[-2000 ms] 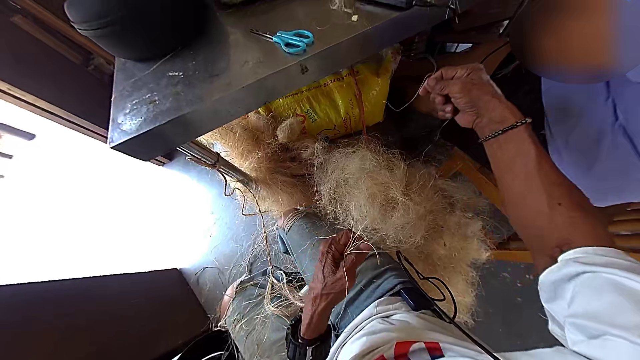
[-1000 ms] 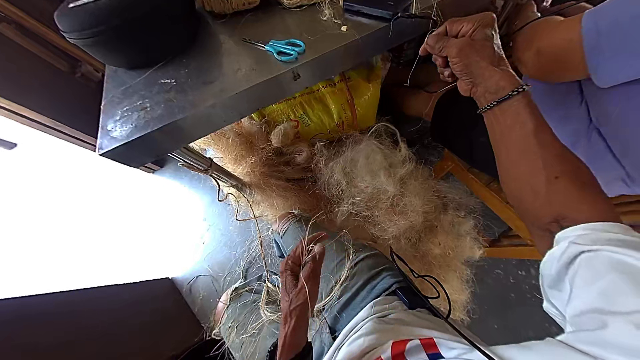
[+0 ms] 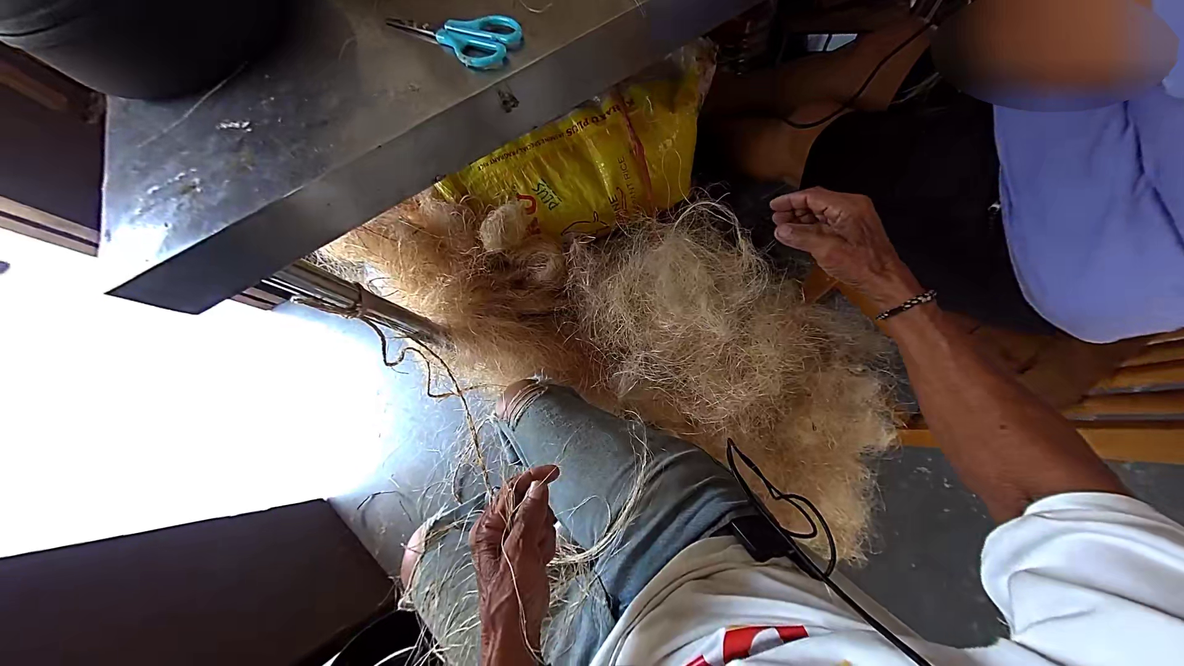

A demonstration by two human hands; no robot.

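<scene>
My left hand point(image 3: 518, 536) is over my lap, its fingers closed on pale plant-fibre strands that trail across my jeans. From beside its fingertips a thin twisted fibre cord point(image 3: 467, 416) runs up to a metal table leg point(image 3: 361, 301), where it is tied. My right hand point(image 3: 832, 231) is raised to the right of the fibre heap, its fingers bent and close together; whether a fine strand is between them cannot be told. A large heap of loose, tangled fibre point(image 3: 703, 324) lies beyond my knees, between the two hands.
Blue-handled scissors point(image 3: 476, 39) and a black rounded object point(image 3: 139, 42) lie on the dark table point(image 3: 250, 185). A yellow printed sack point(image 3: 592, 157) stands below the table edge. A black cable point(image 3: 786, 518) crosses my shirt. Another person in blue clothing point(image 3: 1091, 213) sits at the right.
My right hand has come away from the table edge, down towards the fibre heap; a second ago its fingers were pinched by a thin strand. My left hand remains over my lap with the strands.
</scene>
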